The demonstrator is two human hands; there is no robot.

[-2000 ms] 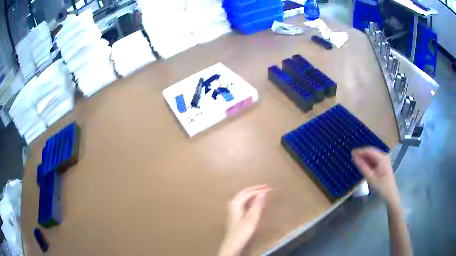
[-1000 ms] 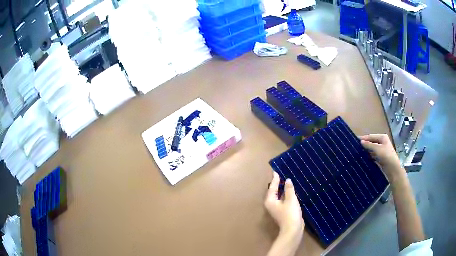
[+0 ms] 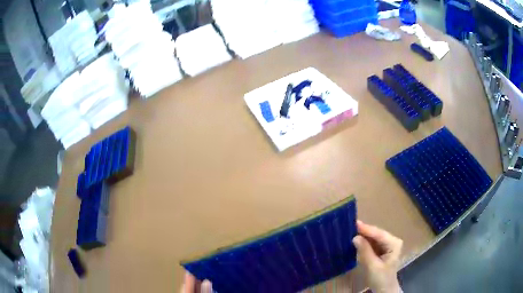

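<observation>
A large dark blue solar cell stack [image 3: 287,254] with thin pale lines is held tilted at the front edge of the view, its lower part cut off. My right hand [image 3: 378,252] grips its right edge. My left hand [image 3: 196,284] is at its lower left corner, mostly cut off by the picture's bottom edge. A flat square cell stack [image 3: 440,178] lies on the table to the right. Behind it stand several long blocks of cut cells [image 3: 404,97].
On the brown table [image 3: 189,194] are a white foam tray [image 3: 275,134] with loose pieces, stepped cell stacks [image 3: 109,154] and a small dark piece [image 3: 76,262] at left. White foam piles [image 3: 140,51] and blue bins [image 3: 347,16] line the back; metal fixtures [image 3: 502,106] line the right.
Both hands have moved left and towards me with a thin stack lifted off the square stack, which remains on the table. The view has shifted left.
</observation>
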